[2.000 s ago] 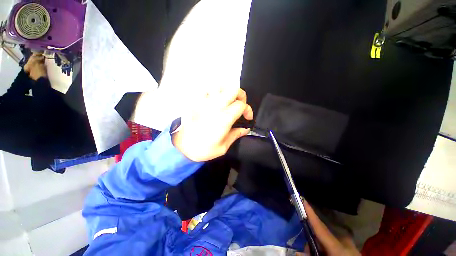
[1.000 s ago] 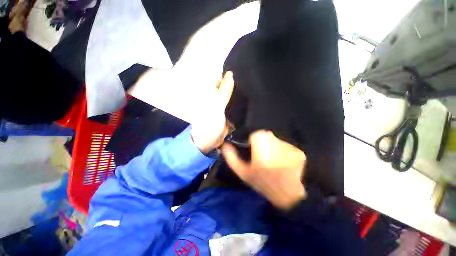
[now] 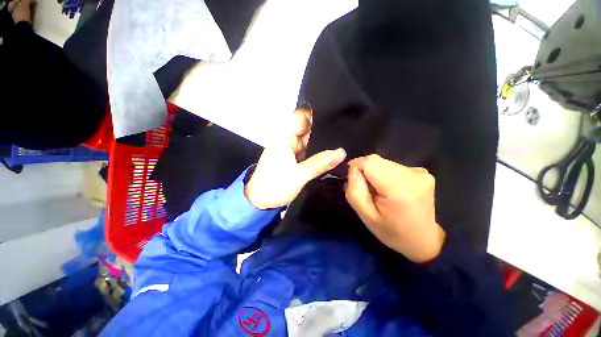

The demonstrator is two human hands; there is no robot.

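A large black fabric panel lies over the table and hangs down towards my lap. My left hand lies at its left edge, thumb on top and fingers partly under the cloth, holding it. My right hand has its thumb and forefinger pinched together at a small slit-like spot in the panel, close to my left thumb. The pinched bit is too small to make out. The scissors lie on the table at the right, away from both hands.
The sewing machine head stands at the upper right. A grey-white interfacing piece lies on the white table at the left. A red basket is below it; another red basket is at the lower right. Another person's hand shows at the upper left.
The scissors were in my right hand and now lie by the machine. The panel has been turned and moved left, uncovering the table at the right. My right hand has come to my left hand.
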